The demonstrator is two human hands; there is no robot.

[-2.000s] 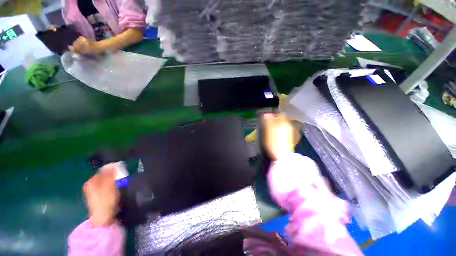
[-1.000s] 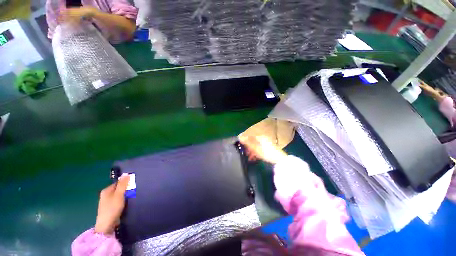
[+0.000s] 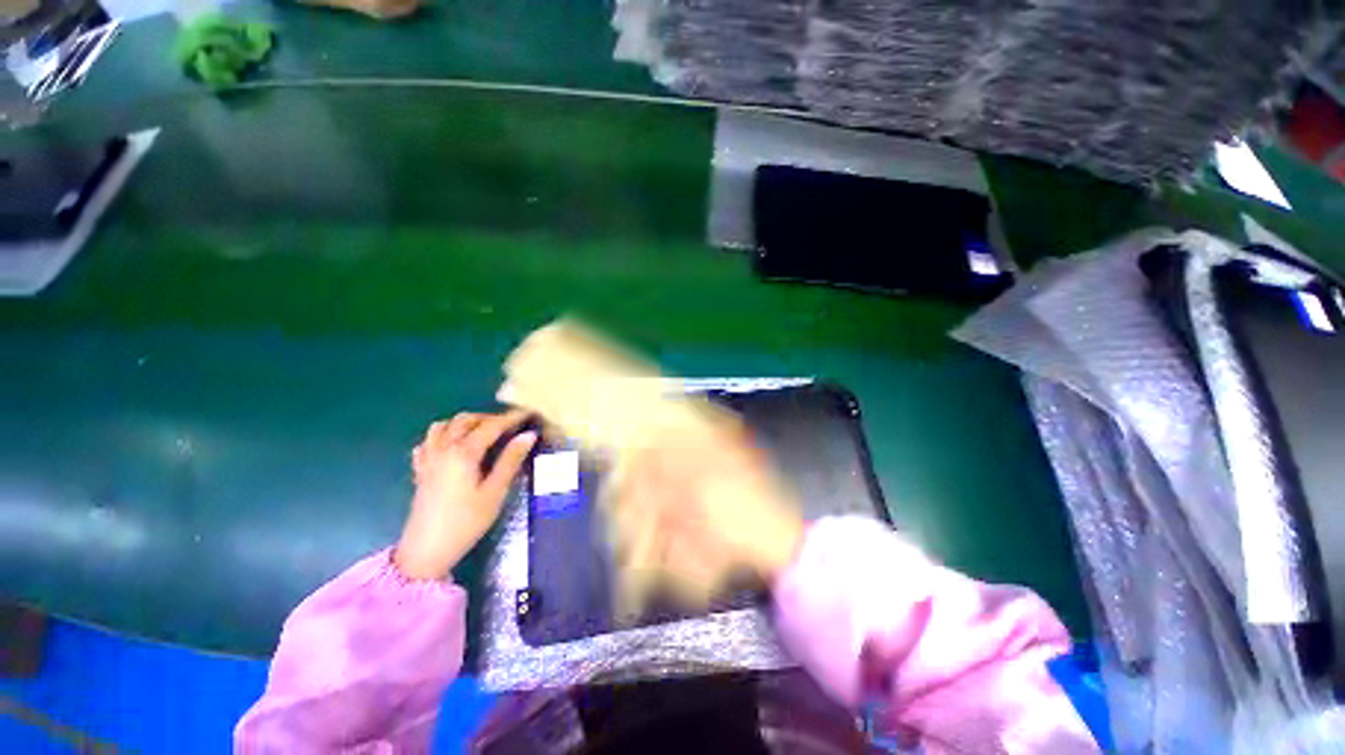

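A black panel unit [image 3: 826,460] lies smooth face up on a silvery bubble wrap sheet [image 3: 649,655] at the near edge of the green bench. A white and blue label [image 3: 558,481] is near its left edge. My left hand [image 3: 460,487] rests at the panel's upper left corner, fingers bent over the edge; whether it grips the panel is unclear. My right hand [image 3: 708,509] is blurred over the middle of the panel and holds a tan-yellow cloth [image 3: 583,381], which covers part of the face.
A waiting panel [image 3: 870,229] lies on wrap farther back. A stack of panels and wrap [image 3: 1128,398] is at the right. A grey bubble wrap pile [image 3: 944,67] stands at the back. A green cloth [image 3: 224,50] and another panel [image 3: 52,185] are at the left.
The panel now lies flat on the wrap. My right hand has moved from its right edge to over its face with the cloth. My left hand is at the upper left corner. The view has shifted left and down.
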